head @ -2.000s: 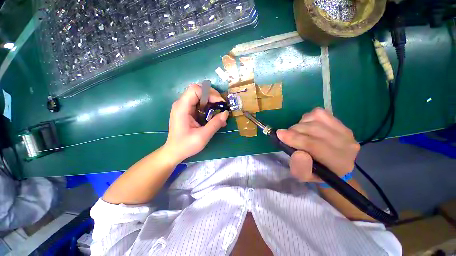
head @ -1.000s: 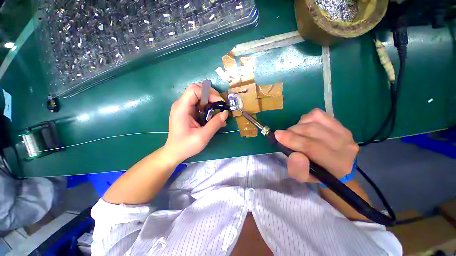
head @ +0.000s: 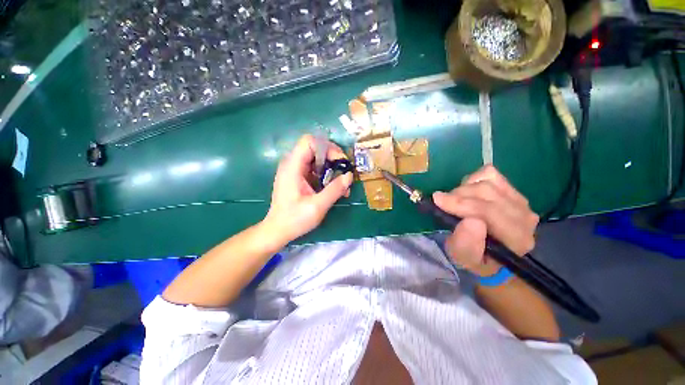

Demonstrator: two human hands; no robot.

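Observation:
My left hand (head: pixel 302 192) holds a round black unit (head: pixel 335 172) between thumb and fingers, at the left edge of the brown tape cross (head: pixel 383 162). A flat silver strip, like tweezers (head: pixel 321 153), stands up from the same hand. A small silver component (head: pixel 363 161) sits on the tape beside the unit. My right hand (head: pixel 488 218) grips the black handle of a soldering iron (head: pixel 518 263); its thin tip lies over the tape, just right of the component. I cannot tell if the tip touches anything.
A clear tray (head: pixel 248 64) of small silver parts lies upper left. A tan tub (head: pixel 456 56) with silvery bits stands upper right, near a dark box (head: pixel 612 34) with a red light. A solder spool (head: pixel 56 210) and a black part (head: pixel 96 154) are far left. Cables run at right.
The iron's tip has moved right, away from the silver component. The view has shifted, so the tub and tray show lower and the red light has come into view. The left hand keeps its hold.

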